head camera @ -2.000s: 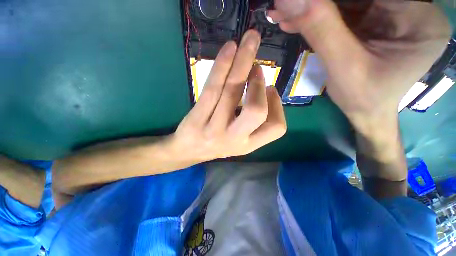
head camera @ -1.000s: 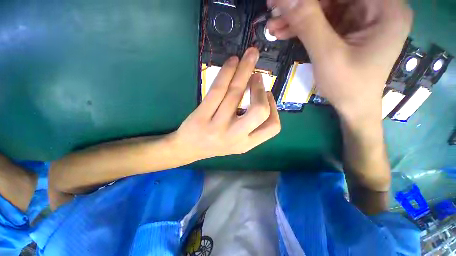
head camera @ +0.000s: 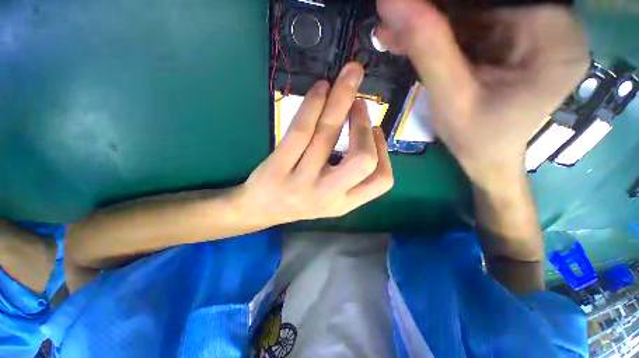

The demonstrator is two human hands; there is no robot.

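Black device housings lie side by side, open face up, at the top centre. The leftmost housing (head camera: 306, 59) has a dark round disc with a bright ring, thin red wires and a white battery (head camera: 289, 115) with yellow edges. My left hand (head camera: 319, 161) lies palm down over the two left housings, fingertips touching near their middle, thumb side partly hidden. My right hand (head camera: 490, 91) is over the upper part of the second and third housings, beside a bright disc (head camera: 378, 40). Its fingers are mostly hidden and blurred; no tool can be made out in it.
Two more housings (head camera: 583, 143) with white discs and batteries lie tilted at the right on the green bench (head camera: 140, 105). A blue plastic bin (head camera: 574, 266) is at the lower right, beside a metal rack (head camera: 616, 321). My blue smock fills the bottom.
My left hand stays on the housings. My right hand has shifted slightly over the second housing. The view has moved a little, and the right-hand housings, mostly out of frame at first, now show.
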